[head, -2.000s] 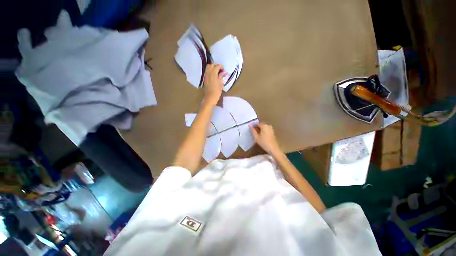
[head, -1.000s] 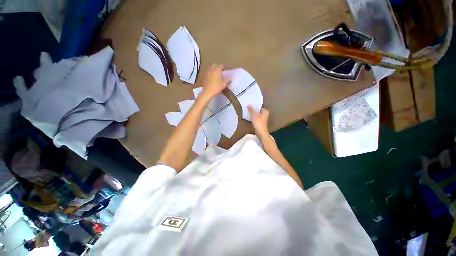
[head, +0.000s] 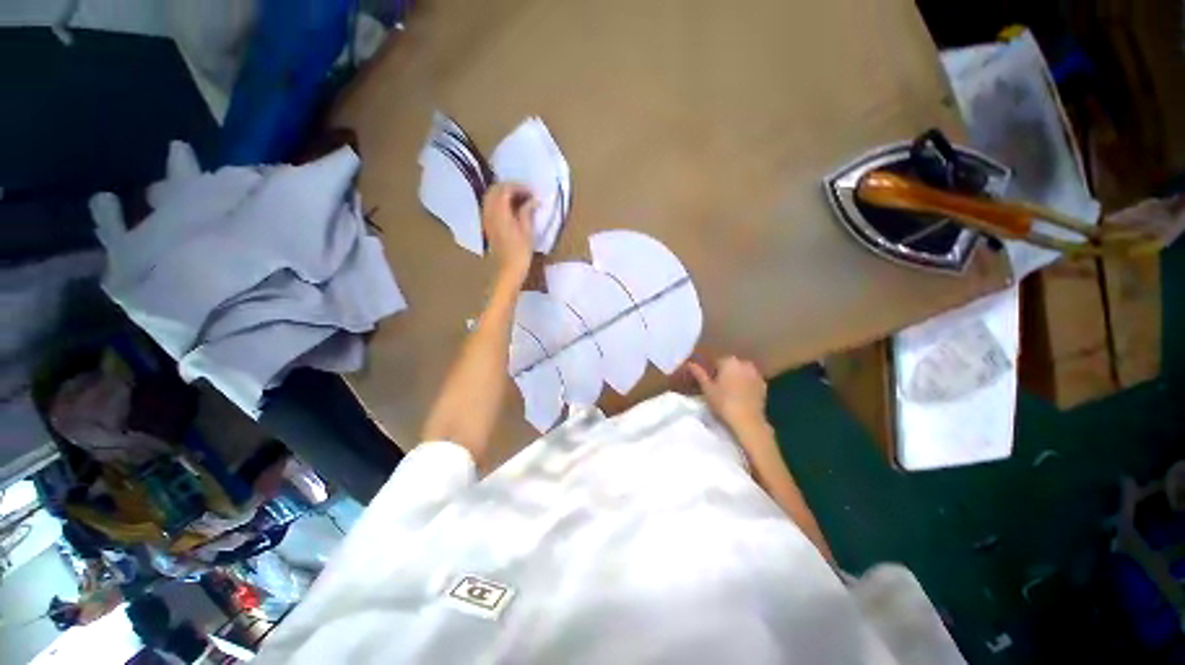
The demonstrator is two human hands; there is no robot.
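Several white curved cut pieces point(head: 621, 312) lie overlapping in a row near the table's front edge, with a thin dark seam across their middles. Two small stacks of folded white pieces lie beyond them, a left stack point(head: 451, 195) with dark curved edges and a right stack point(head: 533, 163). My left hand point(head: 509, 221) is at the near side of the right stack, fingers on its top piece; whether it grips the piece is unclear. My right hand point(head: 732, 387) is at the table's front edge, just right of the row, with no piece visible in it.
A steam iron point(head: 916, 208) with an orange handle stands at the right of the tan table point(head: 728, 117), its hose running right. A pale grey fabric pile point(head: 260, 279) lies at the left over a dark padded form point(head: 331, 422). A white board point(head: 955, 390) is below the right edge.
The opened piece that was between my hands now lies at the right end of the row. My left hand has moved away to the right stack. My right hand has drawn back to the table edge.
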